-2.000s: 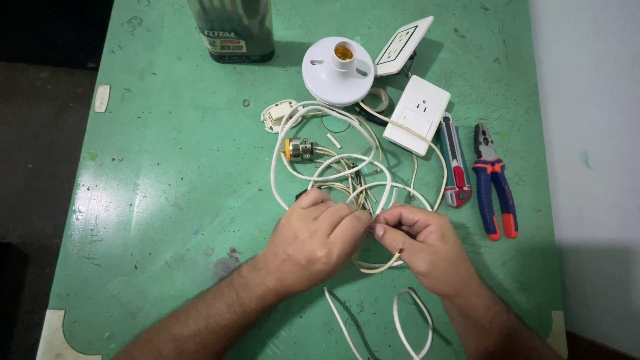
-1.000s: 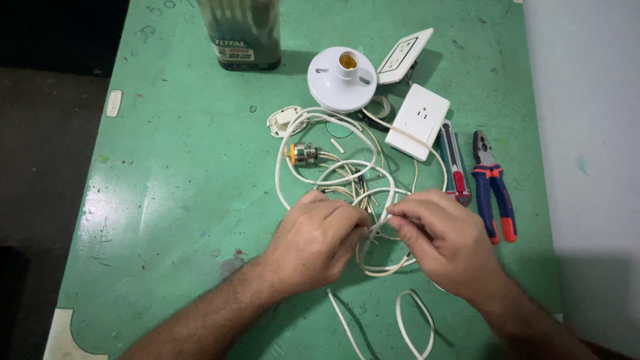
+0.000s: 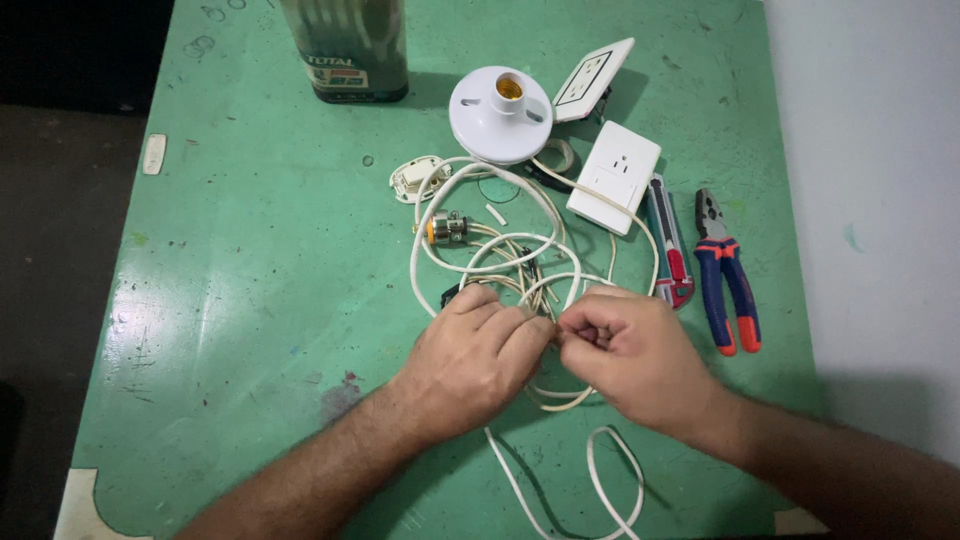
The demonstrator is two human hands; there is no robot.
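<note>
My left hand (image 3: pixel 476 360) is closed around part of the cable, palm down, at the lower edge of a tangle of white electrical cable (image 3: pixel 414 262). Against its fingertips, my right hand (image 3: pixel 637 352) pinches a wire end; the fingers hide most of it. Above my hands lie thin beige wires (image 3: pixel 510 281) and a metal plug with an orange ring (image 3: pixel 448 227). A round white lamp holder (image 3: pixel 480 127) stands at the top of the tangle, with a small cream switch part (image 3: pixel 416 178) to its left. A loop of white cable (image 3: pixel 590 457) lies below my hands.
Right of the tangle are a white wall outlet (image 3: pixel 615 176), a utility knife (image 3: pixel 673 262) and combination pliers (image 3: pixel 724 281). Another outlet plate (image 3: pixel 596 81) leans behind, near a roll of tape (image 3: pixel 561 157). A dark container (image 3: pixel 352 52) stands at the back of the green table (image 3: pixel 262 300).
My right hand was turned with its fingers over the wire one second ago; now thumb and forefinger meet at my left fingertips. Both hands stay over the lower part of the tangle.
</note>
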